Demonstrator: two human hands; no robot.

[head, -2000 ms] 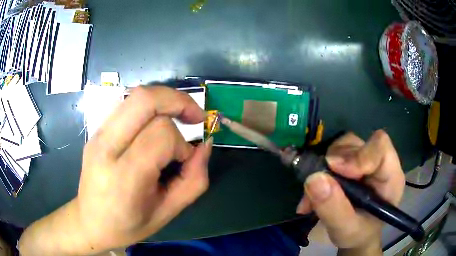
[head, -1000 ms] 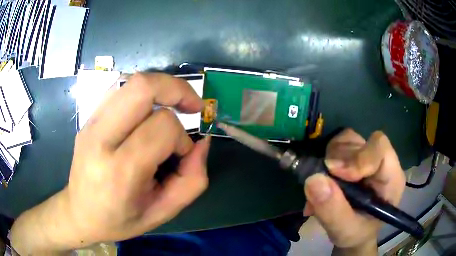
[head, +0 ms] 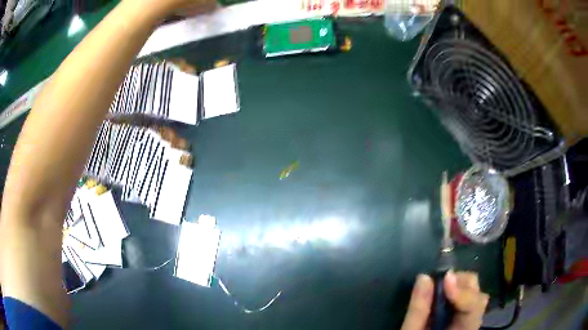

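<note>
My right hand (head: 451, 300) holds the black handle of a soldering iron (head: 445, 258) at the lower right. Its metal barrel points up beside a round red-sided tin with a silvery crumpled top (head: 482, 203). My left arm reaches up across the left side. Only part of my left hand (head: 184, 6) shows, cut off by the top edge; its fingers are hidden. A green circuit board (head: 284, 41) lies near the top, with an orange tab at its right end. A white panel (head: 196, 252) lies lower left of centre, with a thin silvery wire (head: 250, 310) beside it.
Fanned rows of white panels (head: 174, 190) lie at the left, with a looser pile (head: 97, 225) below. A single panel (head: 220, 90) lies beside the upper row. A black fan (head: 480, 97) stands at the right. White tape with red print (head: 258, 14) crosses the top.
The view has shifted. My left hand has left the work and reached up and away. The board now lies near the top, apart from my hands. The iron has moved from the board to the tin.
</note>
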